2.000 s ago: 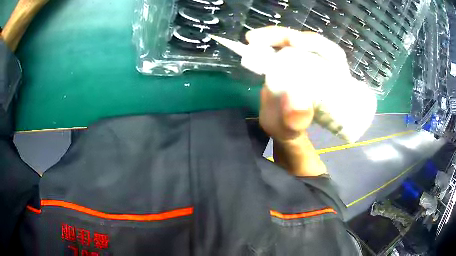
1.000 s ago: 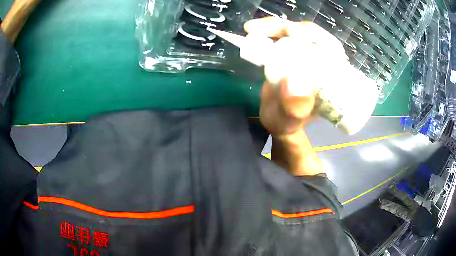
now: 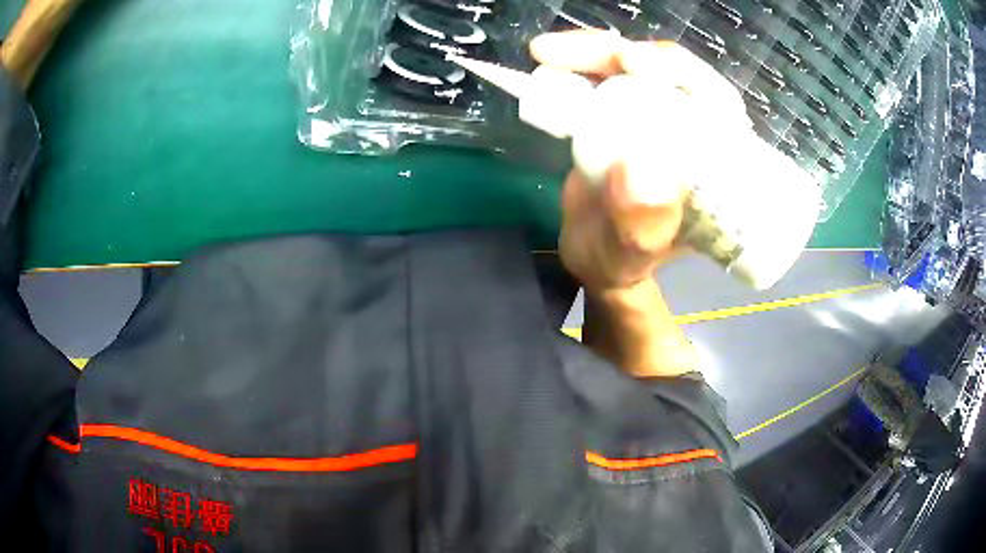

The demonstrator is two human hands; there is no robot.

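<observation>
My right hand [image 3: 622,221] is closed around a white squeeze bottle [image 3: 757,205]. The bottle's thin pointed nozzle points left, with its tip over or at a black curved part [image 3: 422,65]; contact cannot be told. The black parts sit in rows in a clear plastic tray [image 3: 357,135]. Hand and bottle are overexposed and hide the middle of the tray. My left hand is out of the picture; only the bare wrist or forearm shows at the top left corner.
The tray lies on a green mat [image 3: 195,162]. More clear plastic trays [image 3: 930,140] stand at the right edge. Beyond the bench edge are a grey floor with yellow lines [image 3: 789,306] and dark racks or equipment at the lower right.
The nozzle tip has moved slightly up in the picture and stays near the parts at the tray's left end. The view has shifted a little. The grip on the bottle looks the same.
</observation>
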